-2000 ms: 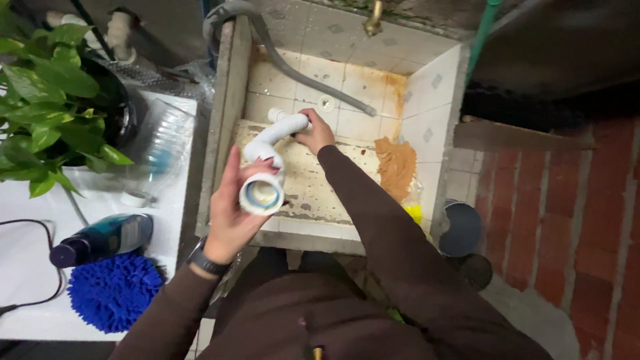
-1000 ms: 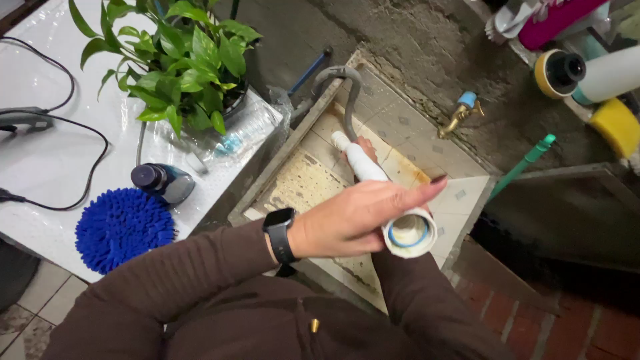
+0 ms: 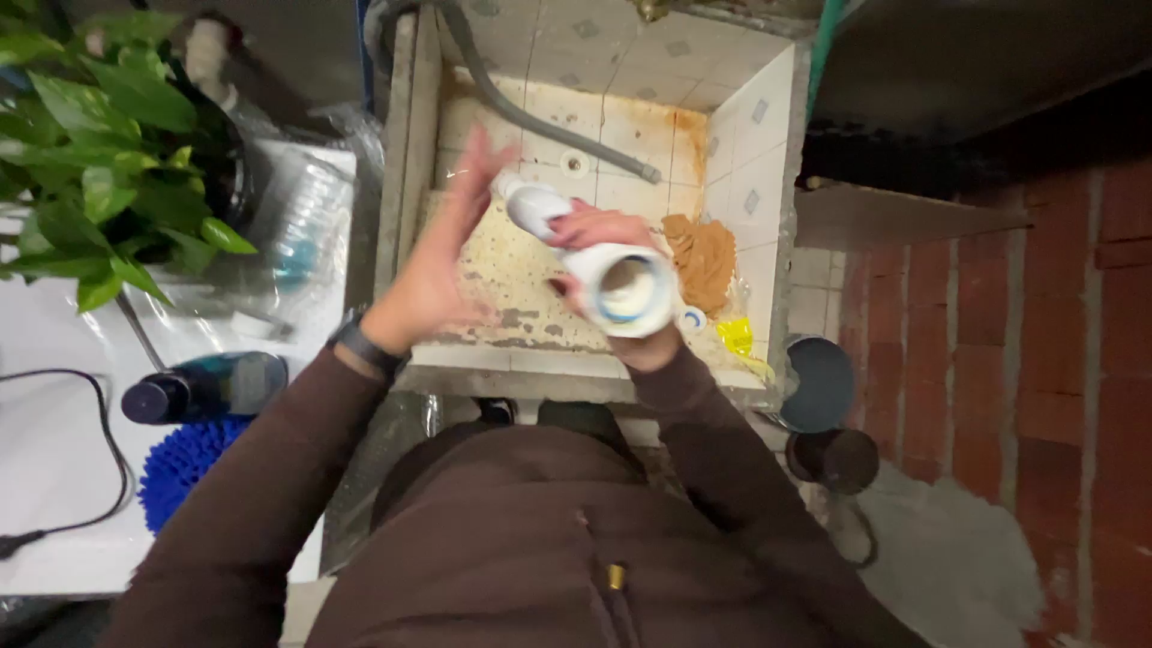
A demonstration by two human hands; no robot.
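A white plastic drain trap pipe (image 3: 537, 209) is held over the tiled sink, its wide open end with a blue ring inside facing up toward me. My right hand (image 3: 607, 234) grips it around the middle. To its left, my left hand (image 3: 445, 243) is off the pipe, blurred, with fingers spread and nothing in it; a dark watch is on that wrist. Below them is the tiled sink (image 3: 517, 362), with a grey corrugated hose (image 3: 576, 139) lying across it near the drain hole (image 3: 574, 163). An orange-brown cloth (image 3: 700, 261) lies at the sink's right side.
On the left, a white table (image 3: 54, 468) bears a leafy potted plant (image 3: 117, 162), a dark bottle (image 3: 211, 387), a blue chenille mitt (image 3: 189, 463) and a black cable (image 3: 112, 432). A grey bucket (image 3: 819, 382) stands right of the sink. A small white ring (image 3: 691, 319) and yellow packet (image 3: 735, 336) lie inside.
My left hand, on the pipe by its wide end two seconds ago, has let go and moved left. My right hand now grips nearer the wide end. The view has swung back over the sink.
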